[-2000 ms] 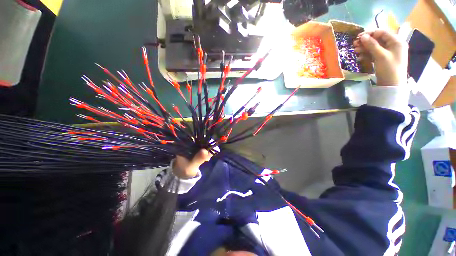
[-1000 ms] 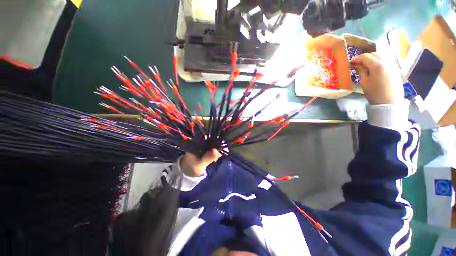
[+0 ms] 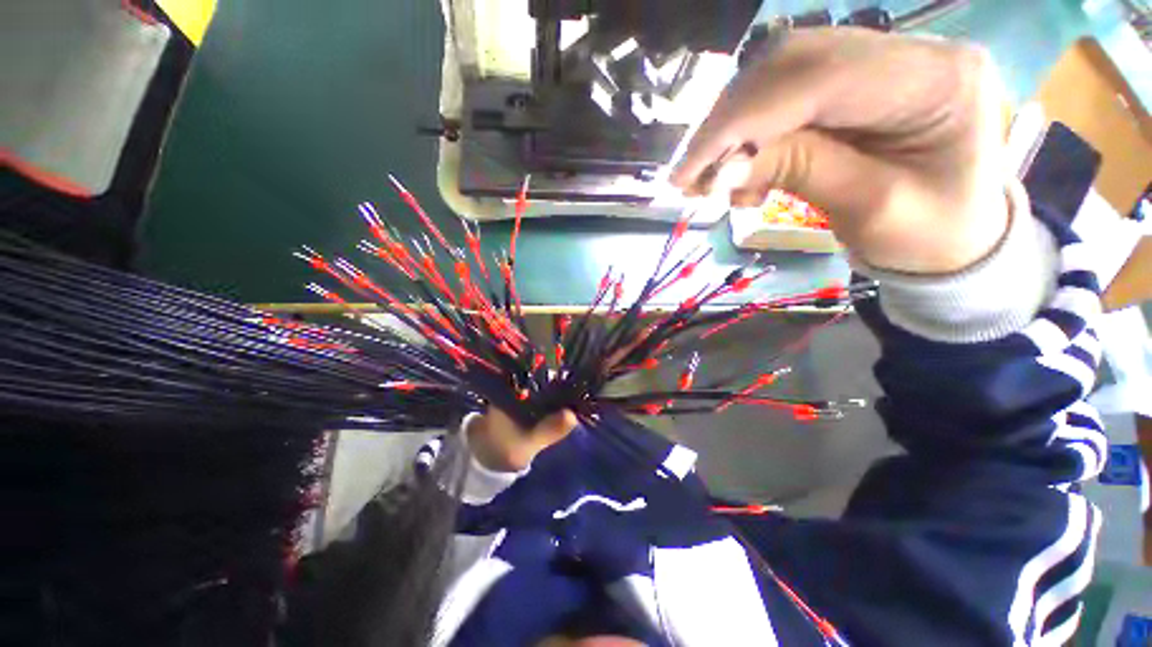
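My left hand (image 3: pixel 518 440) is closed around the bundle of black cables (image 3: pixel 190 354) at the lower centre, above the lap. Red and dark wire ends (image 3: pixel 474 297) with small red sleeves and silvery tips fan up and out from the fist. My right hand (image 3: pixel 828 152) is raised at the upper right, above the wire ends, with thumb and fingertips pinched together. Whether a small sleeve is between the fingertips cannot be told; the spot is bright and blurred. The carton of red sleeves (image 3: pixel 786 228) is mostly hidden behind my right hand, and the carton of dark sleeves is hidden.
The dark metal bench machine (image 3: pixel 556 139) stands on a pale base at the top centre of the green bench (image 3: pixel 291 139). A dark flat rectangle (image 3: pixel 1064 171) and a brown carton (image 3: pixel 1089 108) are at the right. A dark mass of cables (image 3: pixel 139 531) fills the lower left.
My right hand has moved from the carton of dark sleeves left and towards the camera, now near the wire ends. Some wire ends have shifted and spread lower at the right.
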